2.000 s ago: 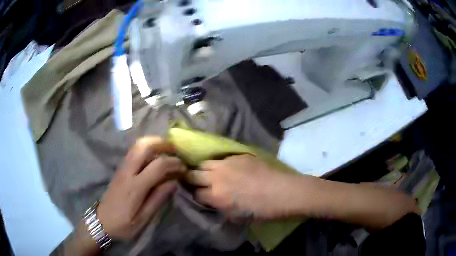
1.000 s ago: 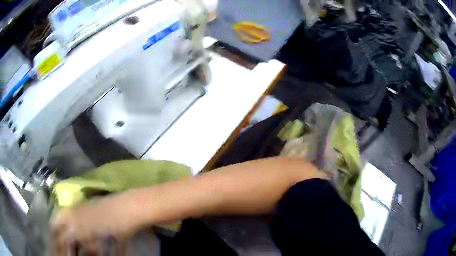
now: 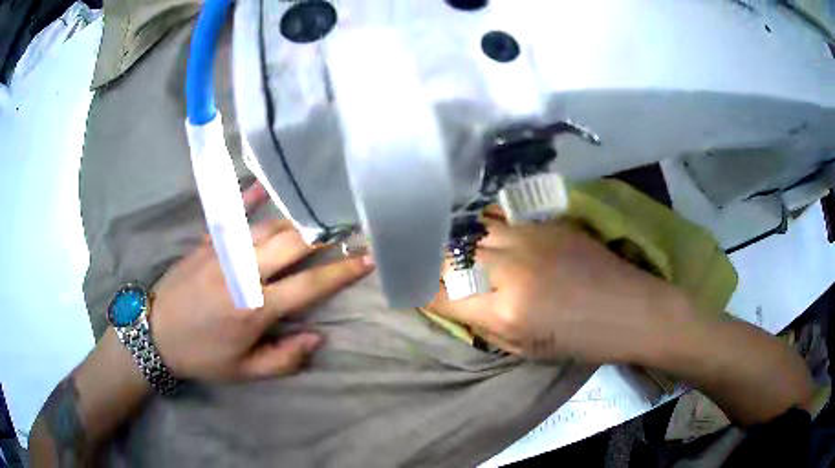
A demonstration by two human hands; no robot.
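The large taupe garment panel (image 3: 366, 393) lies under the head of the white sewing machine (image 3: 403, 183) and spreads left and towards me. My left hand (image 3: 229, 302) lies flat on it, fingers apart, with fingertips beside the needle area. My right hand (image 3: 522, 283) is right of the machine's pale curved guard, fingers curled on the olive-green piece (image 3: 677, 238); its fingertips are partly hidden by the guard and white knobs (image 3: 536, 196). The green piece shows behind the right wrist, with an edge under the hand. The needle is hidden.
A blue tube with a white end (image 3: 224, 210) hangs over my left hand. The machine arm crosses the top right. The white table (image 3: 568, 411) shows printed ruler marks at its front edge. More cloth (image 3: 696, 420) lies below at right.
The view swung right and has come back, now closer to the machine head. The right hand and green piece are now beside the knobs; the left hand, gathered earlier, lies flat.
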